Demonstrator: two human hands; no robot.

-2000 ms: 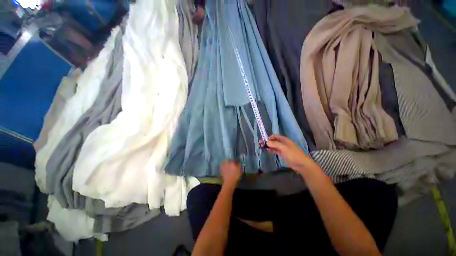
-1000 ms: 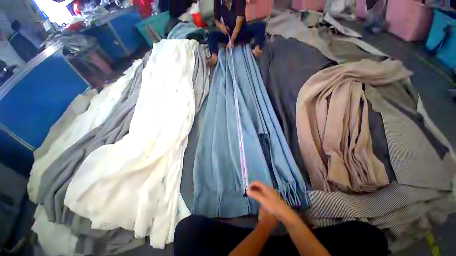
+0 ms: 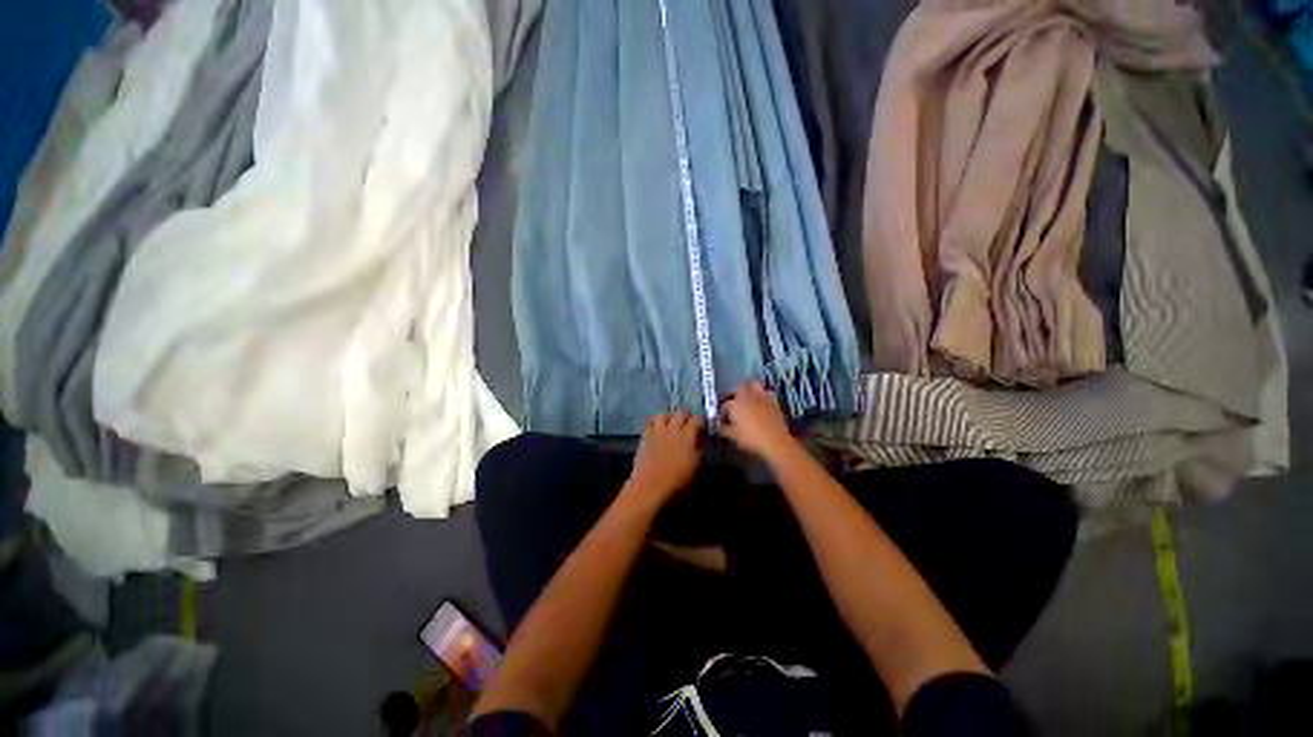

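Observation:
A blue pleated curtain (image 3: 605,245) runs lengthwise away from me at the centre, its hem edge near my lap. A thin white tape measure (image 3: 693,245) lies along it, its near end at the hem. My right hand (image 3: 753,418) holds the tape's end with bent fingers. My left hand (image 3: 670,449) is beside it at the hem edge, fingers bent down on the blue cloth; whether it pinches the cloth is unclear.
A white curtain (image 3: 331,288) and grey cloth (image 3: 137,259) lie left. A beige-pink curtain (image 3: 979,216) lies right, over striped fabric (image 3: 1008,425). A lit smartphone (image 3: 462,644) is on the floor at lower left. Yellow floor tape (image 3: 1172,605) shows at right.
The view has tilted down, and the far person is out of view. My left hand has come forward to the hem, left of the tape. My right hand stays at the tape's end.

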